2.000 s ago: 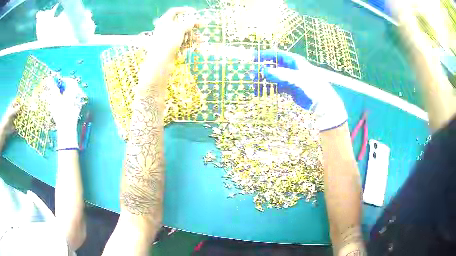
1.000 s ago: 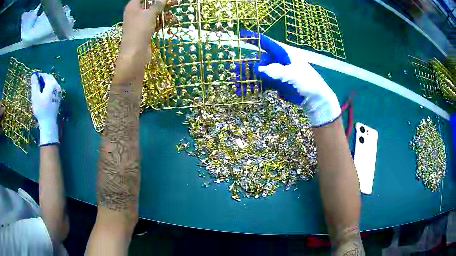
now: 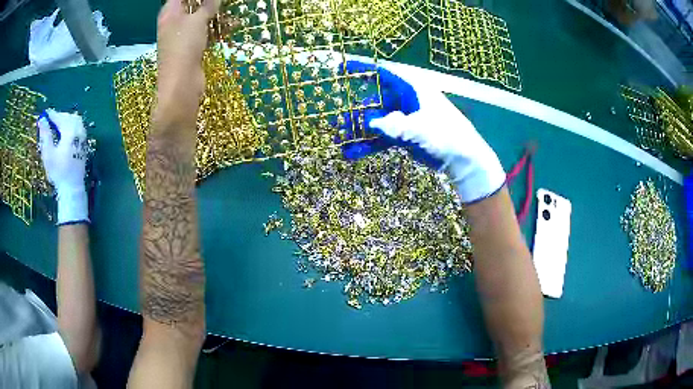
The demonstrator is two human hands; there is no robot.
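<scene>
A gold plating frame (image 3: 292, 91) with rows of small parts is held up and tilted above the bench. My bare left hand (image 3: 186, 23) grips its upper left side, partly cut off by the top edge. My right hand (image 3: 414, 118), in a white glove with blue palm and fingers, is at its lower right corner, with fingers on and behind the grid. A heap of loose gold and silver parts (image 3: 372, 228) lies below the frame. A thick stack of gold frames (image 3: 220, 129) lies behind my left forearm.
Red-handled cutters (image 3: 523, 182) and a white phone (image 3: 552, 243) lie right of the heap. A smaller heap (image 3: 651, 235) is far right. More gold frames (image 3: 475, 45) lie beyond the pale strip (image 3: 532, 118). At left, a neighbour's gloved hand (image 3: 67, 156) is at another frame (image 3: 19, 152).
The held frame and both my hands have shifted left. The frame's right side now tilts upward. The neighbour's arm at the right has left the view since the oldest frame.
</scene>
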